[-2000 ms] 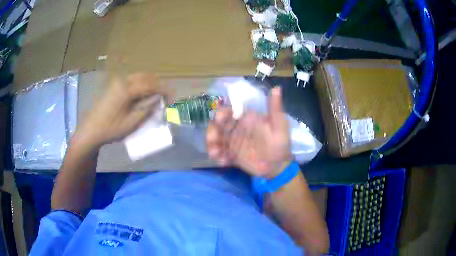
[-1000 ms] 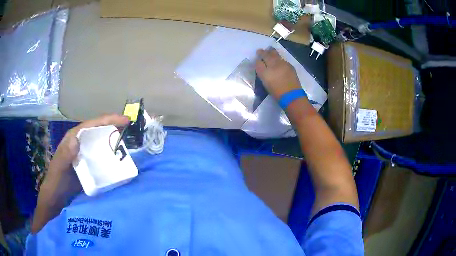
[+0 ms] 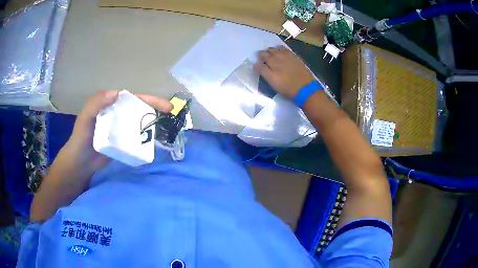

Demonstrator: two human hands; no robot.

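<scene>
My left hand (image 3: 91,123) holds an open white plastic housing (image 3: 118,131) above my lap, its hollow side facing up and right. Thin lead wires run from the housing to a dark component with a yellow label (image 3: 178,106), beside my left fingertips. A coiled white power cord (image 3: 178,148) hangs below it. My right hand (image 3: 280,68) lies on glossy translucent sheets (image 3: 209,63), its curled fingertips at the upper end of a dark strip (image 3: 266,88). Whether it grips a piece is hidden.
Brown cardboard (image 3: 120,52) covers the bench. Bagged sheets (image 3: 26,57) lie at the left. Green circuit boards (image 3: 338,30) with two-pin plugs (image 3: 331,52) lie at the far side. A film-wrapped carton (image 3: 403,99) stands right, beside a blue tube (image 3: 445,13). A blue bin (image 3: 314,209) is below the bench edge.
My left hand was blurred over the bench, then came down to my lap and has since moved slightly right with the housing. My right hand moved from mid-bench to the sheets and remains there.
</scene>
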